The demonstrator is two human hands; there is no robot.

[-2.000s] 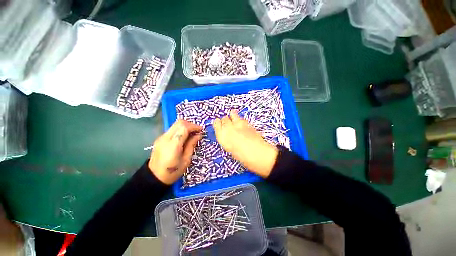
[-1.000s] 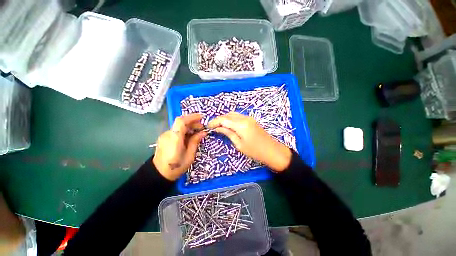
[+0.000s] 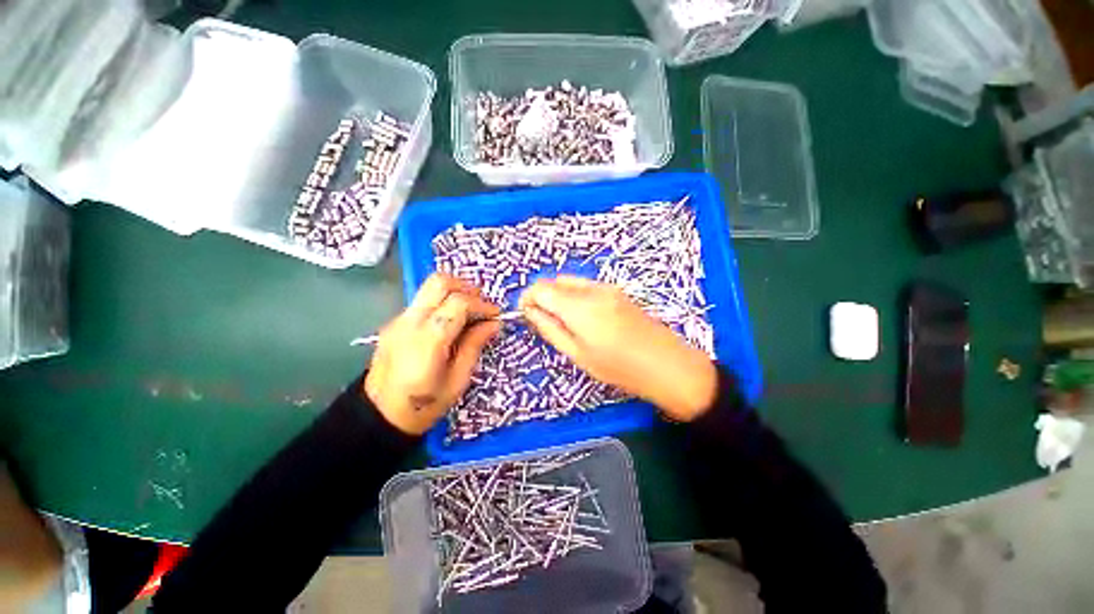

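Note:
My left hand [image 3: 430, 354] is over the left part of the blue tray [image 3: 740, 314], its fingertips closed on a thin metal pin [image 3: 511, 314]. A thin silvery rod end [image 3: 364, 341] pokes out on the left side of this hand. My right hand [image 3: 612, 339] is over the tray's middle, its fingertips pinching the pin's right end. Whether a sleeve sits on the pin is too small to tell. Short metal sleeves [image 3: 498, 402] fill the tray's left and lower parts. Long thin pins [image 3: 660, 270] lie at its right.
A clear box of long rods [image 3: 402, 546] stands at the near edge. Beyond the tray are a clear box of fittings [image 3: 654, 126], a left clear box [image 3: 414, 162] and a clear lid [image 3: 762, 162]. A white case [image 3: 854, 331] and a flat black object [image 3: 935, 366] lie at right.
One second ago the fingertips of both hands met closely. Now my right fingertips are slightly further right, and a short length of pin shows between the hands.

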